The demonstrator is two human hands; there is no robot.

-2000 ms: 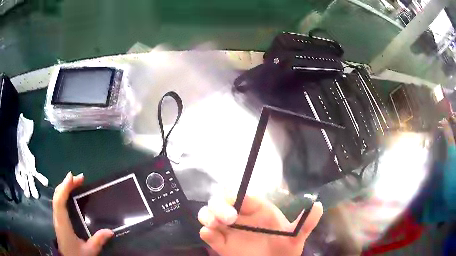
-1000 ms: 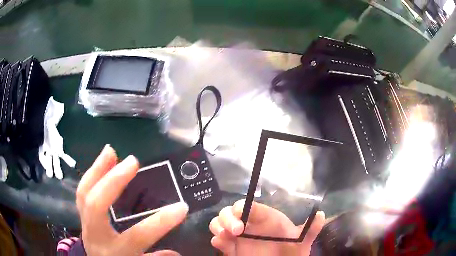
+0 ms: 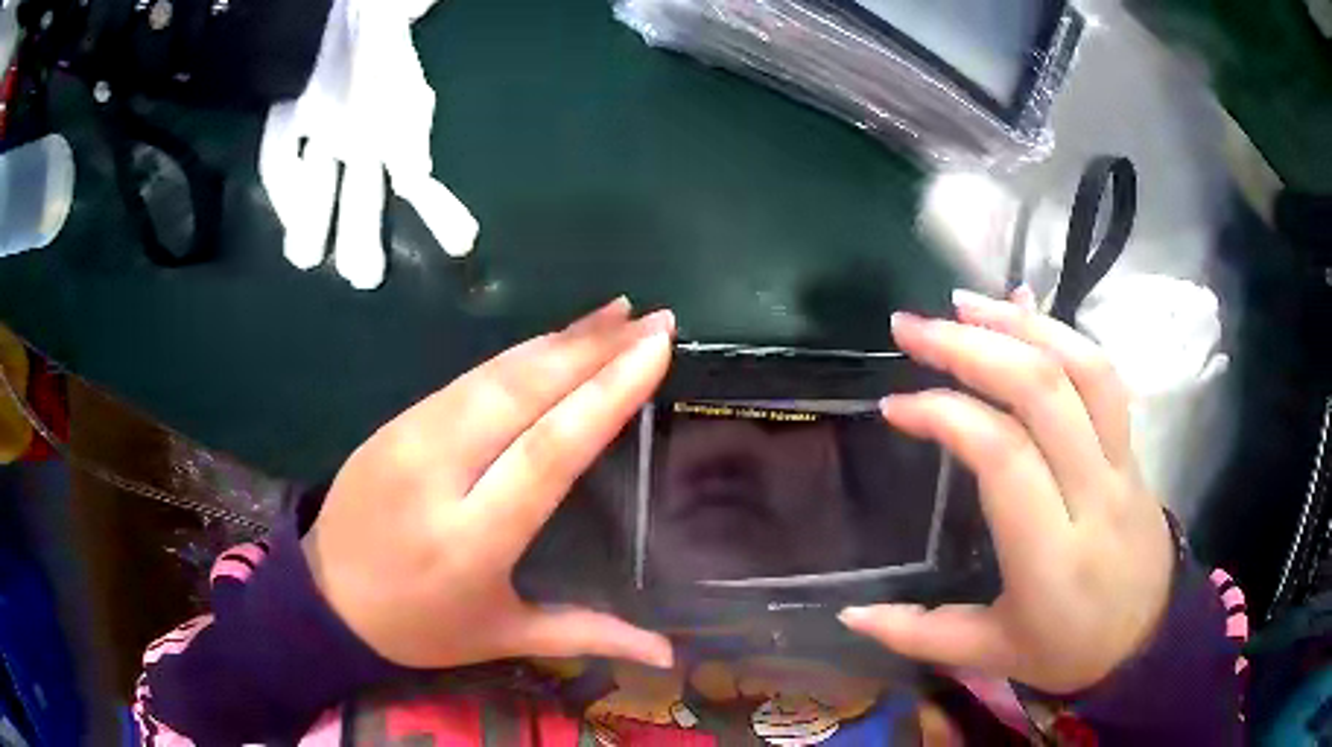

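The black video speaker (image 3: 789,377) lies in front of me at the near edge, its screen facing up. The clear lens panel (image 3: 752,415), with yellow lettering along its top, is over the screen; whether it is fully seated I cannot tell. My left hand (image 3: 453,511) spans the left end, fingers at the top edge and thumb at the bottom. My right hand (image 3: 1059,511) spans the right side the same way and hides the round control. The black wrist strap (image 3: 1099,234) extends behind my right hand. The glossy screen shows a reflection.
A white glove (image 3: 358,146) lies at the upper left beside black speakers (image 3: 219,44) with a strap loop. A stack of wrapped panels (image 3: 877,88) is at the back. Pale, shiny film (image 3: 1154,329) is at the right. A translucent object (image 3: 37,190) is at the far left.
The lens panel has moved from my raised right hand onto the speaker. Both hands have come to the speaker's ends. The view has shifted left and down, and the speaker lies straighter.
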